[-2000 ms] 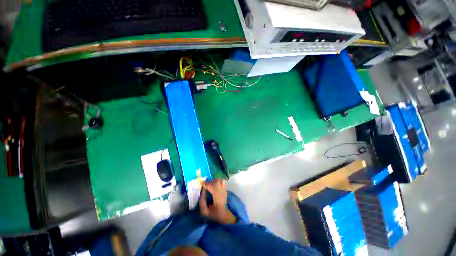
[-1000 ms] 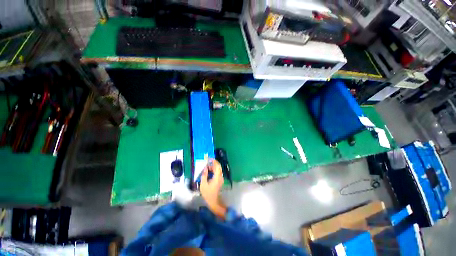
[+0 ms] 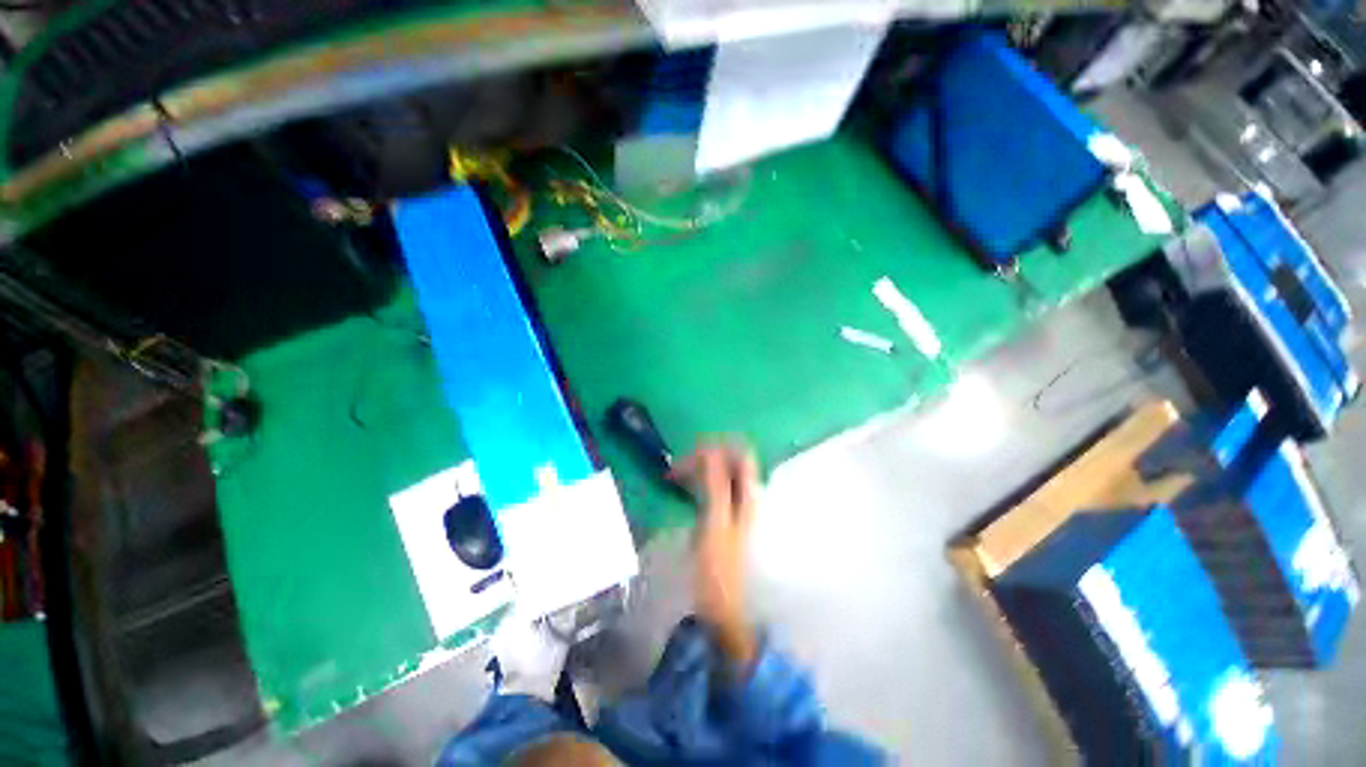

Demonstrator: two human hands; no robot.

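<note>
A long blue power module lies on the green bench mat, with a white sheet over its near end. My left hand, in a white glove, is at the module's near end, low in the picture; its fingers are unclear. My bare right hand is right of the module, blurred, with its fingertips at the near end of a black power connector. Whether they grip it cannot be told. A black mouse rests on white paper left of the module.
Thin wires and a light connector lie behind the module. A white strip and a pen lie to the right. A larger blue unit stands at back right. Blue modules stand on a tan base on the floor.
My right hand has left the module's labelled end and moved right to the black connector. The white sheet now shows uncovered. My left hand stays near the module's near end. The view has tilted and moved closer.
</note>
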